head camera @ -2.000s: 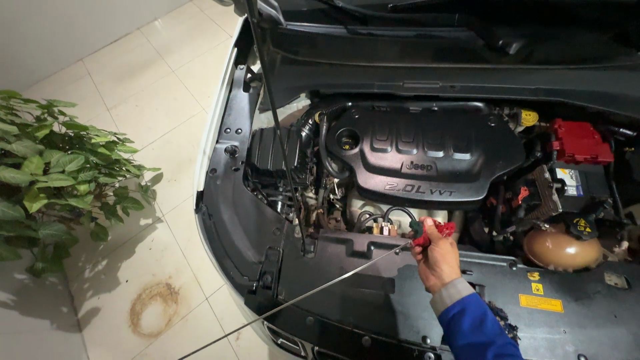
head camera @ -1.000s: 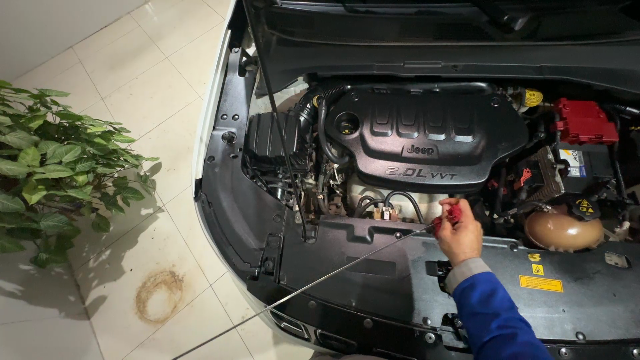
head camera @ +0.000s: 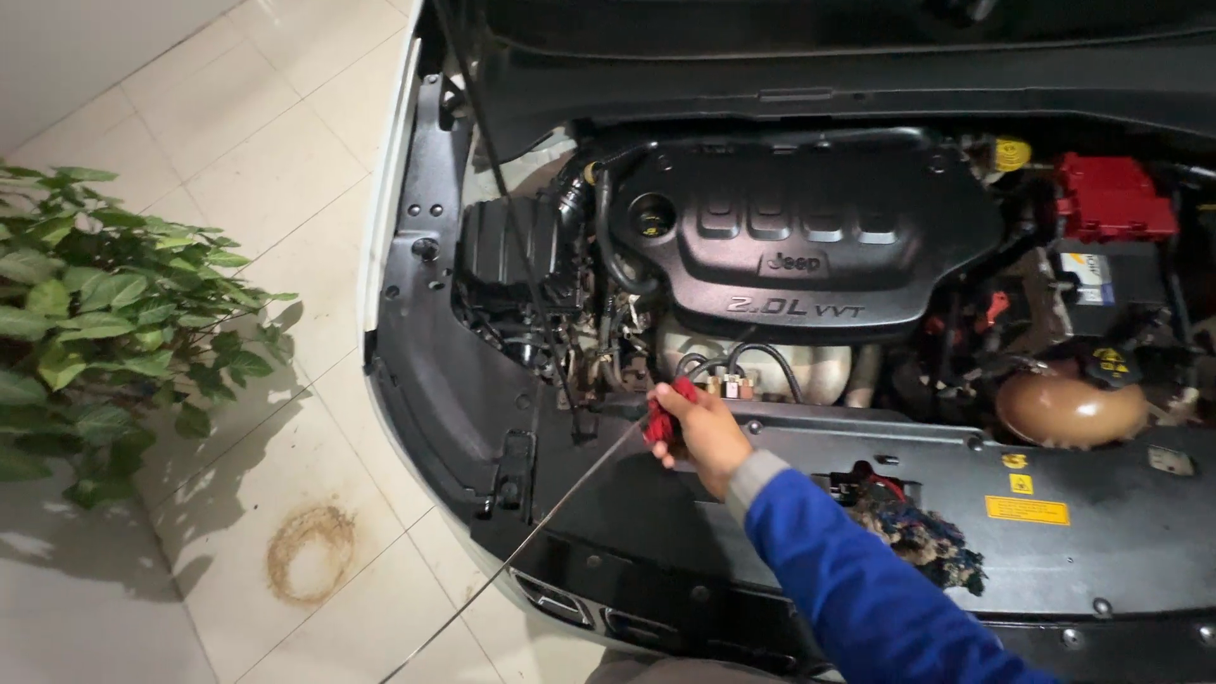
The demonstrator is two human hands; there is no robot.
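My right hand (head camera: pixel 705 429), in a blue sleeve with a grey cuff, is closed around a bunched red cloth (head camera: pixel 657 424) above the front edge of a car's engine bay. A long, thin metal rod (head camera: pixel 532 534) runs from the cloth down and left, out of view at the bottom edge. Whether the rod ends inside the cloth is hidden. Just beyond the hand are black hoses and small brass-coloured fittings (head camera: pixel 731 387), below the black plastic engine cover (head camera: pixel 807 256). My left hand is out of view.
A multicoloured rag (head camera: pixel 926 543) lies on the front panel (head camera: pixel 1130 532). A brown coolant tank (head camera: pixel 1073 407) and a red battery cover (head camera: pixel 1113 198) are at the right. The hood prop rod (head camera: pixel 513 214) crosses the bay's left side. A leafy plant (head camera: pixel 104 332) stands left.
My right hand, with the red cloth, has moved left along the front edge of the engine bay. The multicoloured rag has come into sight from behind the arm.
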